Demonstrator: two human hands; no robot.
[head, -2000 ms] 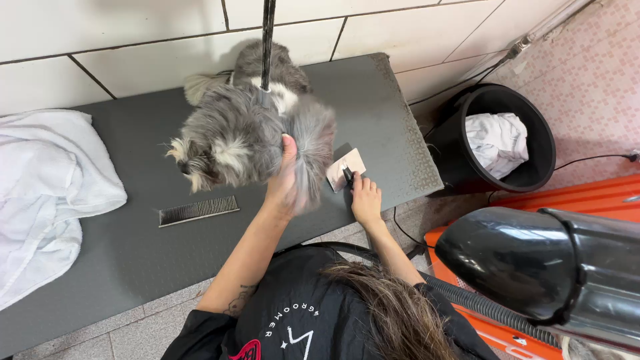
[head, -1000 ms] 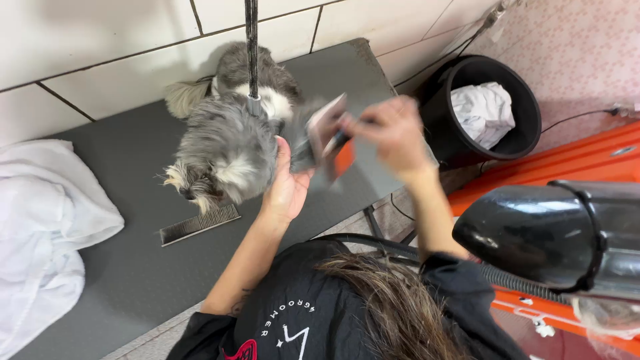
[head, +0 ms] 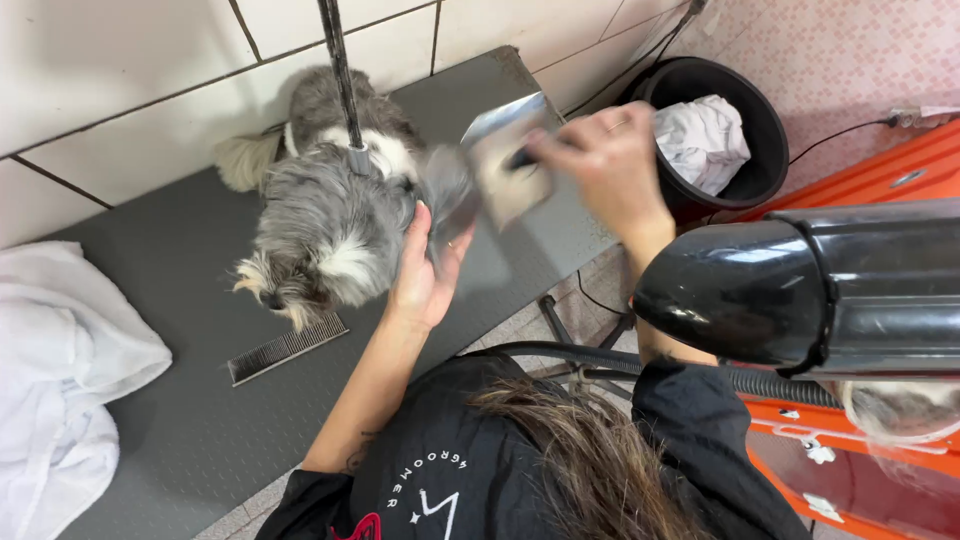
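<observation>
A grey and white dog [head: 330, 217] is on the dark ribbed grooming table [head: 180, 420], with a black strap and metal slide [head: 358, 159] at its neck. My left hand [head: 431, 274] supports the dog's long grey ear [head: 448, 191] from below. Blurred by motion, my right hand [head: 611, 161] grips the dark handle of a flat slicker brush [head: 510, 165] beside the ear. Whether the bristles touch the hair cannot be told. A metal comb [head: 289, 350] lies on the table below the dog's muzzle.
A white towel [head: 60, 367] covers the table's left end. A black bin [head: 765, 142] with white cloth stands at the right. The black dryer nozzle [head: 735, 292] juts in from the right, above orange crates [head: 900, 165]. A tiled wall [head: 127, 75] backs the table.
The right hand with the brush has risen from low beside the table's front edge, where it was two seconds ago. The left hand stays at the dog's ear.
</observation>
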